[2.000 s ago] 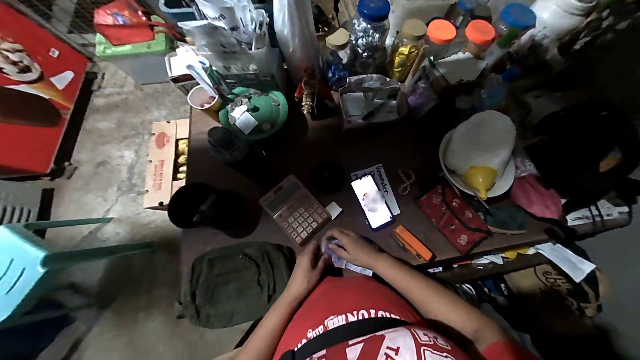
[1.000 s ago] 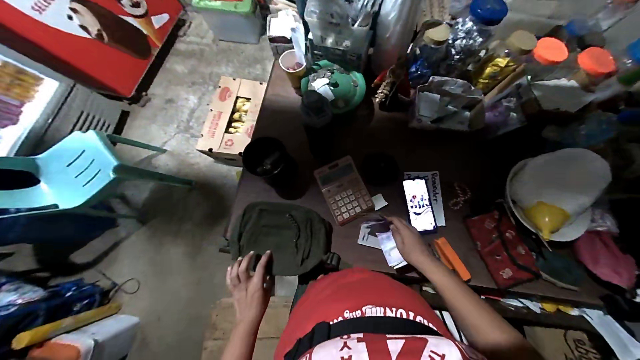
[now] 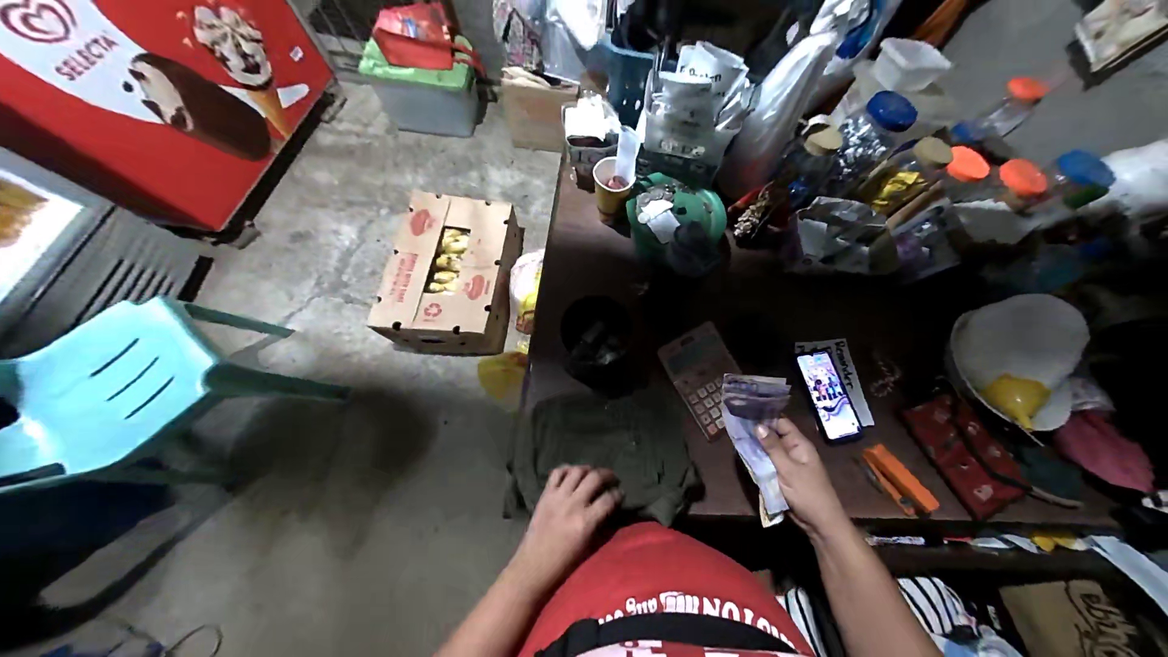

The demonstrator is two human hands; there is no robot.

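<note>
Folded paper banknotes (image 3: 756,438) are pinched between the thumb and fingers of my right hand (image 3: 796,470), over the table edge in front of a calculator (image 3: 701,379). My left hand (image 3: 577,502) rests on the near edge of a dark green fabric bag (image 3: 607,438), its fingers loosely curled with nothing seen in them. Right of the notes lies a lit smartphone (image 3: 828,397) on a printed paper sheet (image 3: 858,388). An orange-handled cutter (image 3: 902,479) is beside a red patterned pouch (image 3: 965,456).
A round black container (image 3: 595,339) stands behind the bag. Lidded jars (image 3: 967,164), a green container (image 3: 675,214) and a paper cup (image 3: 611,187) line the back. A white helmet-like object (image 3: 1022,351) holds a yellow funnel (image 3: 1015,400). A cardboard box (image 3: 447,274) and teal plastic chair (image 3: 119,383) stand left.
My right hand has lifted the banknotes off the table area near the calculator. My left hand has come from the bag's lower left side to its near edge.
</note>
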